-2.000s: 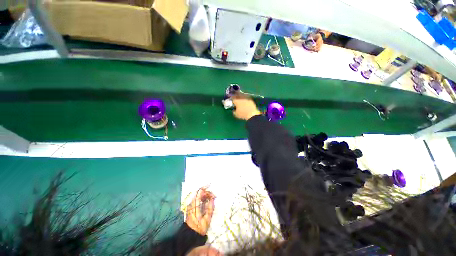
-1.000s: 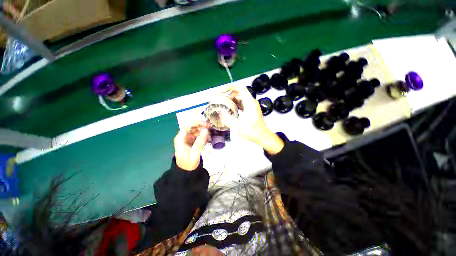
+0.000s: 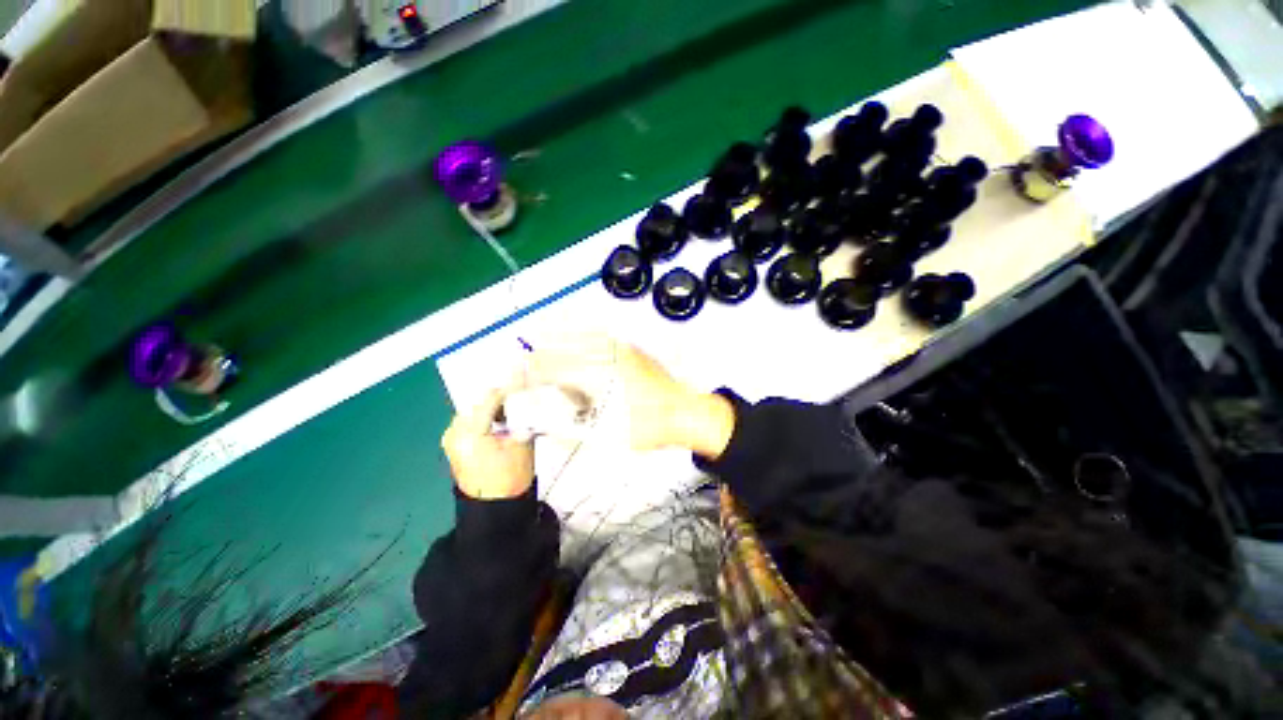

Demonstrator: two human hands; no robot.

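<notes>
My left hand (image 3: 488,457) and my right hand (image 3: 640,400) are together over the white sheet (image 3: 605,495) in front of me. Between them they hold a pale, rounded unit (image 3: 546,412), mostly covered by the fingers and washed out by glare. No purple end clearly shows on it. Thin lead wires hang below it. Several glossy black flanged parts (image 3: 795,277) stand massed to the right of my hands, on the sheet.
Two purple-ended units, one nearer (image 3: 471,173) and one at far left (image 3: 162,357), lie on the green belt (image 3: 338,232) beyond the white rail (image 3: 303,408). A purple-ended unit (image 3: 1083,142) stands beyond the black parts. A black tote (image 3: 1041,408) is at right. A cardboard box (image 3: 113,134) is upper left.
A second ago the held unit's ring-shaped body and a purple end showed; now my fingers cover most of it. The view has shifted, and the belt units appear further left.
</notes>
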